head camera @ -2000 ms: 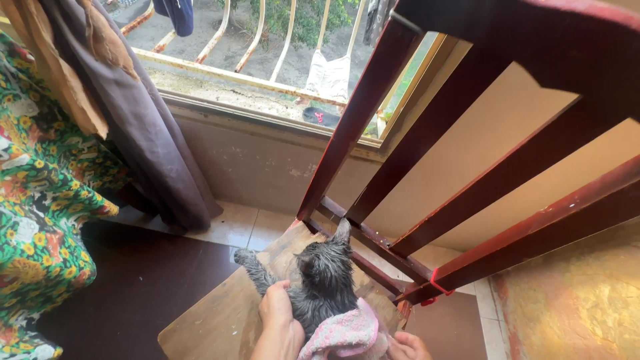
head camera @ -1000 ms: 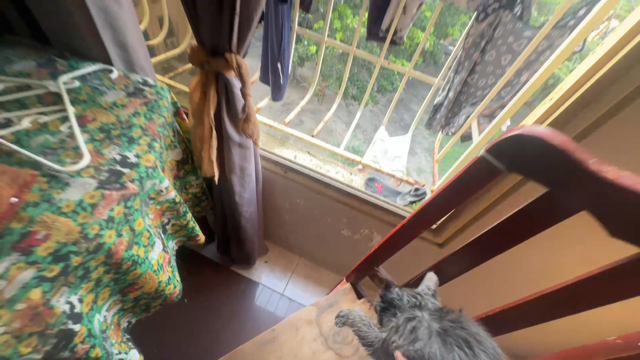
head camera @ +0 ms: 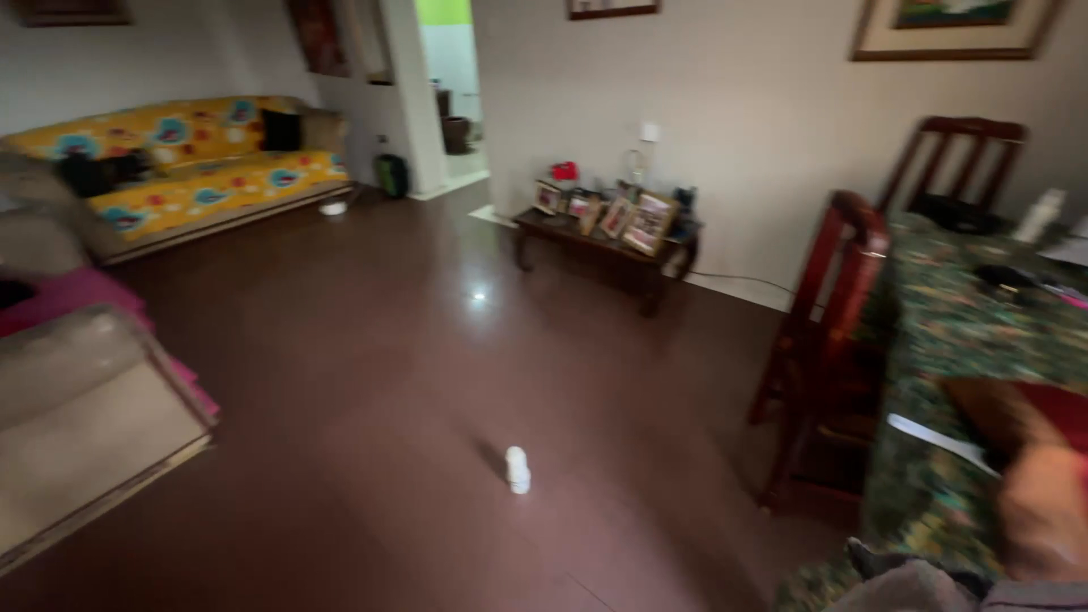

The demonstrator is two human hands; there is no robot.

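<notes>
A blurred hand, seemingly my left hand (head camera: 1045, 510), is at the lower right edge, over the near part of a table with a green floral cloth (head camera: 960, 340). It is nearest to a white plastic hanger (head camera: 939, 442) and a red and brown item (head camera: 1054, 412) on the cloth; blur hides its fingers and whether it touches them. Below it, a dark pointed ear and grey shape, seemingly the grey cat (head camera: 909, 586), are cut off by the bottom edge beside grey fabric. My right hand is out of view. A small white bottle (head camera: 518, 470) stands on the brown floor.
Dark red wooden chairs (head camera: 837, 280) stand by the table. A low wooden table (head camera: 586, 236) with framed pictures is against the wall, with a cable on the floor beside it. Beige sofas (head camera: 93, 399) are on the left, one with a yellow patterned cover (head camera: 204, 144). A doorway is behind.
The view has swung far round from the window to the room. The cat was on the wooden chair seat before, with both hands at it and a pink cloth two seconds ago.
</notes>
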